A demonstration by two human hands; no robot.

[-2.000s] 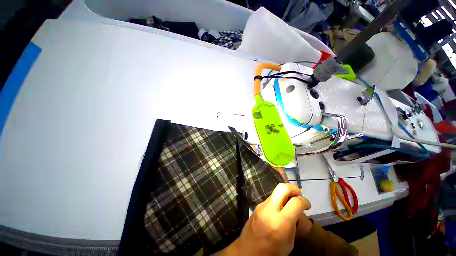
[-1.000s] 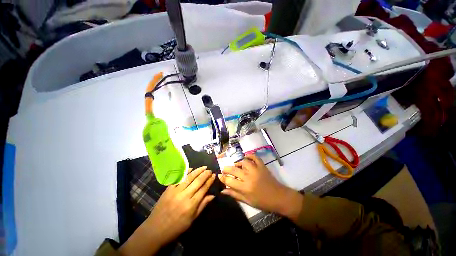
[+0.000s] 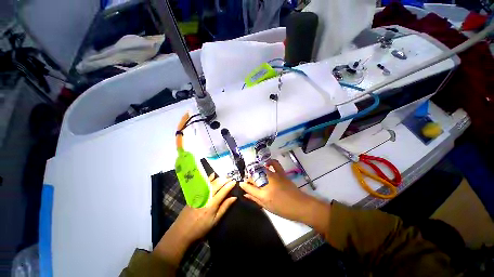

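A plain black fabric piece [image 3: 241,238] lies under my hands and hangs over the table's front edge. A plaid fabric panel [image 3: 172,196] with a dark edge shows beside and beneath it at the left. The white sewing machine [image 3: 254,111] stands behind, its presser foot [image 3: 237,174] at the fabric's far end. My left hand [image 3: 203,213] lies on the fabric left of the presser foot. My right hand [image 3: 276,193] is at its right, fingertips on the black fabric's edge. Both hands press the fabric down with fingertips close together near the needle area; the needle itself is unclear.
A lime-green tag [image 3: 191,178] hangs just above my left hand. Scissors [image 3: 374,172] with red and orange handles lie at the right. A thin metal tool [image 3: 301,169] lies beside my right hand. A yellow round item [image 3: 431,130] is at the table's right end. A lamp arm [image 3: 184,51] rises behind.
Since the earliest frame, my left hand has come into view and both hands have come to the presser foot. Black fabric now covers much of the plaid. In the last second, the fingertips moved closer together.
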